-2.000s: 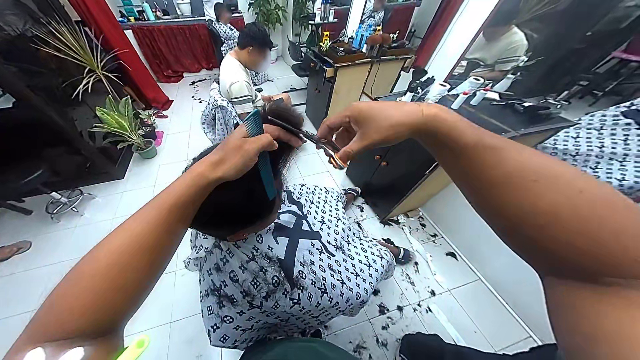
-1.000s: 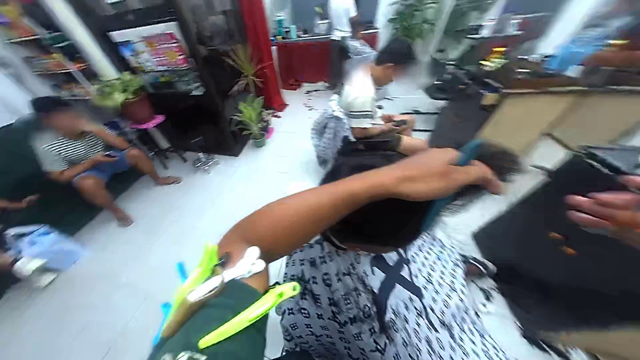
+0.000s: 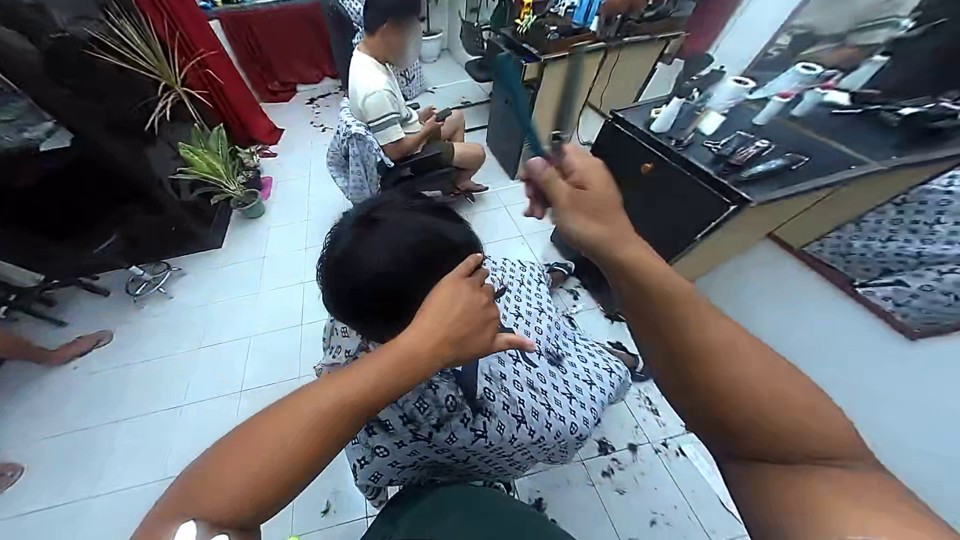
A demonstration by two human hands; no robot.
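A seated person's dark hair (image 3: 397,262) is in the middle of the head view, above a white patterned cape (image 3: 525,382). My left hand (image 3: 465,315) rests at the right side of that head, thumb spread and fingertips against the hair; whether it pinches any hair I cannot tell. Raised to the upper right of the head, my right hand (image 3: 574,191) grips a teal comb (image 3: 516,97) together with a blurred metal tool (image 3: 571,90), probably scissors. Both point upward, and their lower ends are hidden in the fingers.
A black-topped counter (image 3: 810,161) with bottles and clippers (image 3: 772,166) stands at the right. Another seated person (image 3: 397,97) is ahead, looking toward a phone. Potted plants (image 3: 247,202) and a wheeled stool base (image 3: 150,279) are at the left. Cut hair (image 3: 615,450) lies on the tiles.
The teal comb, in my left hand two seconds ago, is now in my right hand. My left hand now touches the head's right side. The view swung aside and back.
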